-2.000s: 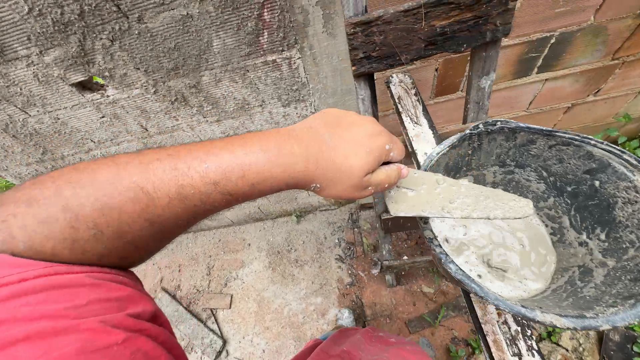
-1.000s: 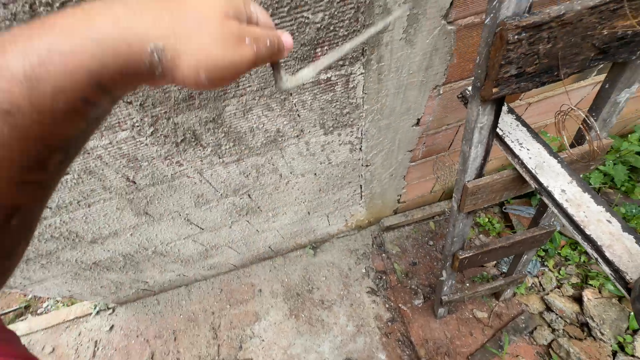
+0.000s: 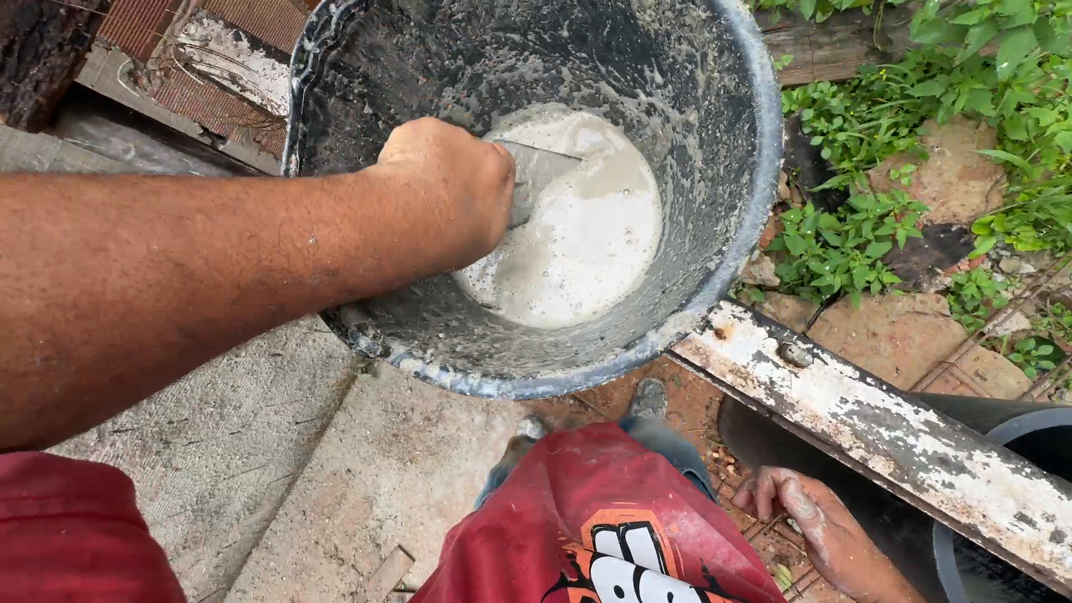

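Observation:
My left hand (image 3: 444, 188) reaches into a round black bucket (image 3: 523, 388) crusted with dried mortar. It is closed around a trowel whose handle is hidden in the fist; the flat metal blade (image 3: 536, 172) dips into a wet, pale grey cement slurry (image 3: 595, 243) with small bubbles. The slurry covers the bucket's bottom. My right hand (image 3: 800, 511), smeared with grey, hangs low at the right of my body, below the plank. Its fingers are loosely curled with the thumb apart, and nothing shows in it.
A weathered plank with peeling white paint (image 3: 871, 427) runs from under the bucket to the lower right. Beneath it stands another dark container (image 3: 946, 553). Green weeds and broken stones (image 3: 888, 335) lie at the right. Rough concrete (image 3: 360, 477) spreads below left, near my feet.
My left hand has moved with the trowel from in front of the rough wall into the bucket. The view has swung right and down. My right hand has come into view.

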